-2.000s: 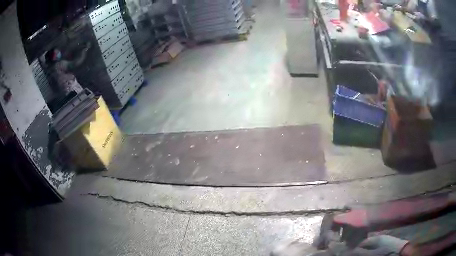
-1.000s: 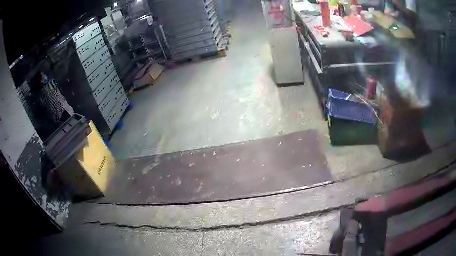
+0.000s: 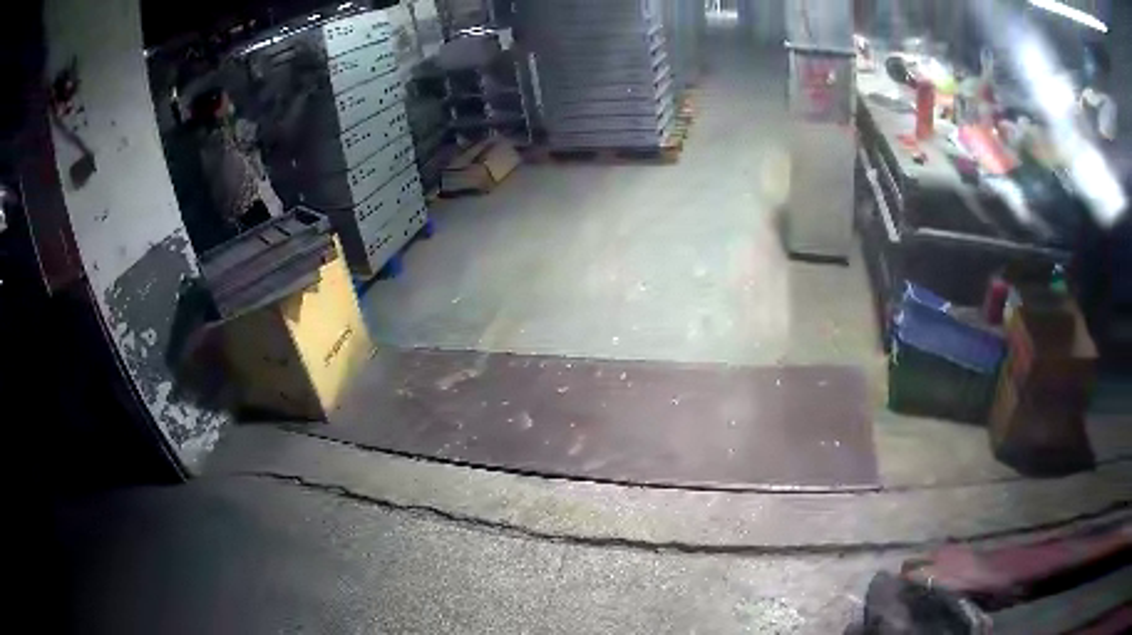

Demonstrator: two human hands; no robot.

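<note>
The red hand pallet truck is cut off by the lower right corner. One red fork [image 3: 1030,561] runs up to the right edge, and part of a second shows below it. The dark pump unit [image 3: 916,605] is blurred at the bottom edge. The tow handle cannot be made out. Neither my left hand nor my right hand can be made out in the picture.
A brown steel floor plate [image 3: 646,419] lies ahead. At left are a pillar [image 3: 130,236], a yellow-tan box [image 3: 304,354], a person [image 3: 233,168] and stacked grey housings [image 3: 372,149]. At right are a workbench [image 3: 962,205], a blue-green crate [image 3: 943,354] and a brown-orange box [image 3: 1043,385].
The view has shifted, so the pallet truck sits lower and farther right in the picture. The pale gloved hand shapes at the bottom two seconds ago are gone from view.
</note>
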